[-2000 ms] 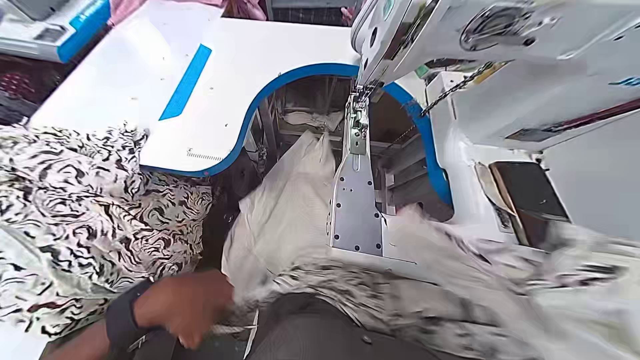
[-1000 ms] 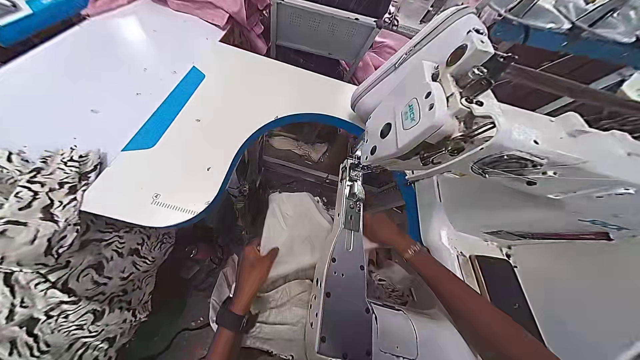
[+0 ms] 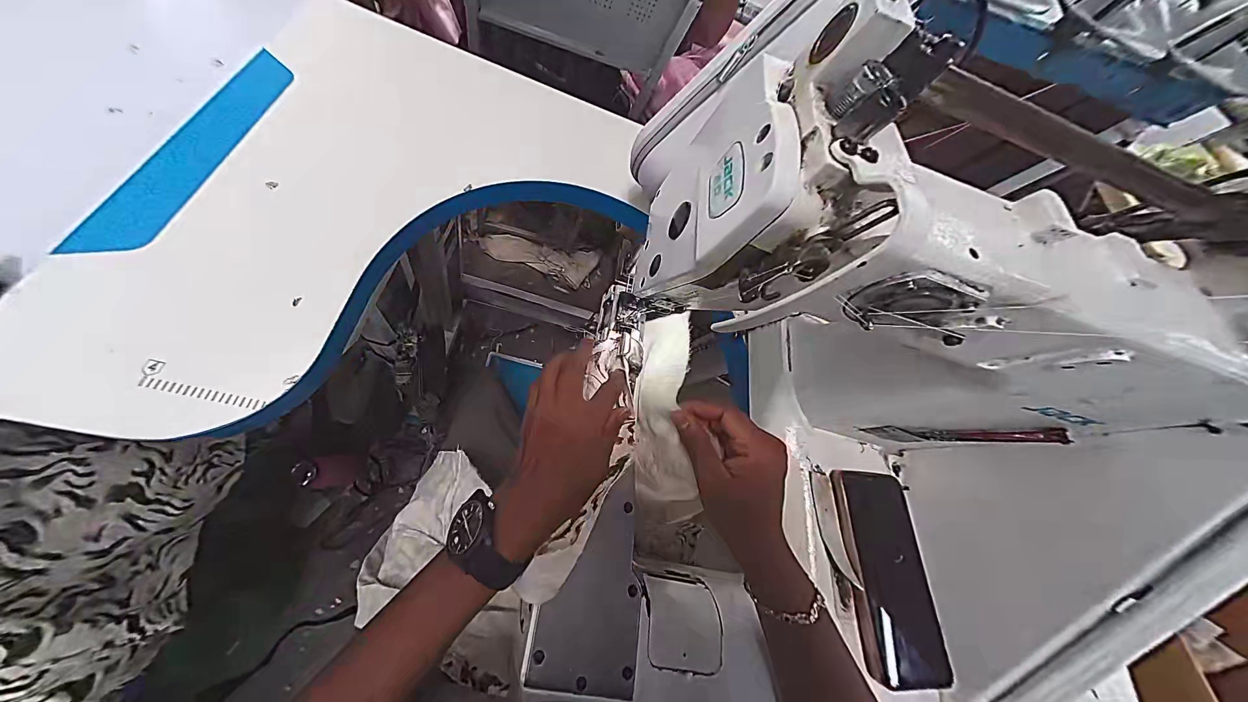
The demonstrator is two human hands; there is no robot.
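A Jack sewing machine [image 3: 726,185] reaches in from the right, its needle and presser foot area [image 3: 621,310] above a narrow metal arm bed [image 3: 585,624]. Cream and black-patterned fabric [image 3: 668,458] lies over that bed, close to the presser foot. My left hand [image 3: 570,429], with a black watch at the wrist, presses on the fabric just before the foot. My right hand [image 3: 733,463] pinches the cream fabric's right edge between thumb and fingers. More of the cream cloth [image 3: 419,536] hangs to the left of the bed.
A white table [image 3: 322,244] with a blue-edged curved cutout surrounds the bed's far side and left. Patterned fabric [image 3: 97,546] hangs at the lower left. A dark smartphone [image 3: 892,580] lies on the machine base at right. Behind stands a grey metal frame [image 3: 585,29].
Both hands have come up to the presser foot, one on each side of the fabric. One second ago they were lower and farther apart. The view has moved closer to the machine.
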